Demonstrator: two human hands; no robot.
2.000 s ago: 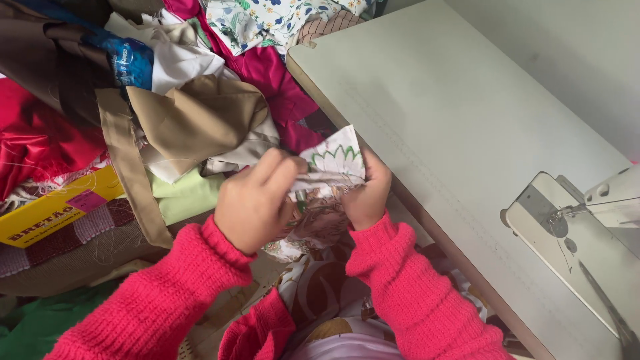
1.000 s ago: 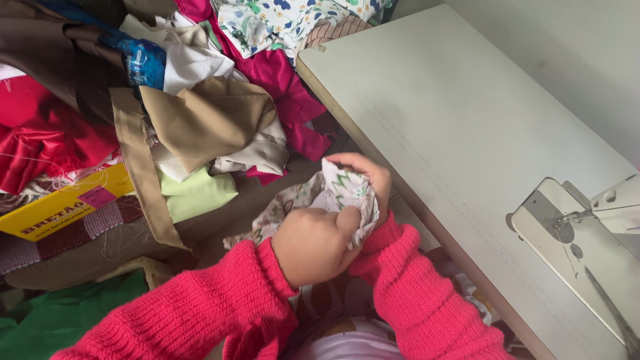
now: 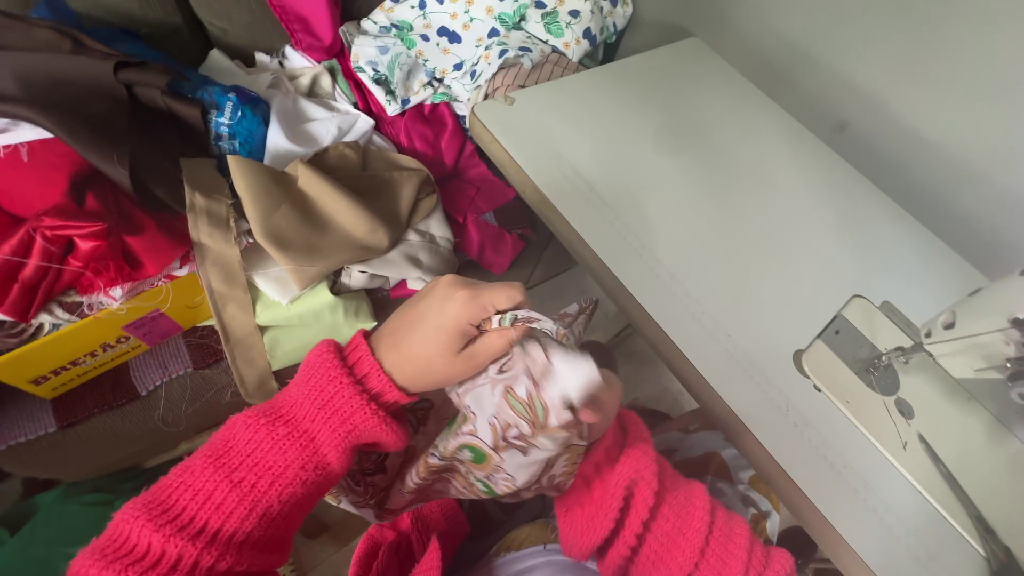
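Note:
A white fabric piece with a brown and green print (image 3: 512, 432) hangs between my hands, above my lap and left of the table edge. My left hand (image 3: 448, 332) grips its upper edge with thumb and curled fingers. At the cloth's right side is my right hand (image 3: 600, 396), blurred and partly hidden behind the fabric, with fingertips against it. Both arms wear pink knitted sleeves.
A pale sewing table (image 3: 680, 208) lies right, with a sewing machine (image 3: 888, 376) and dark scissors (image 3: 960, 496). Fabric scraps, including tan cloth (image 3: 328, 216) and red satin (image 3: 80, 224), pile up left around a yellow box (image 3: 104, 336).
The printed cloth, bunched between both hands a second ago, now hangs more spread out. My left hand has moved to its upper left edge, and my right hand is now lower beside it.

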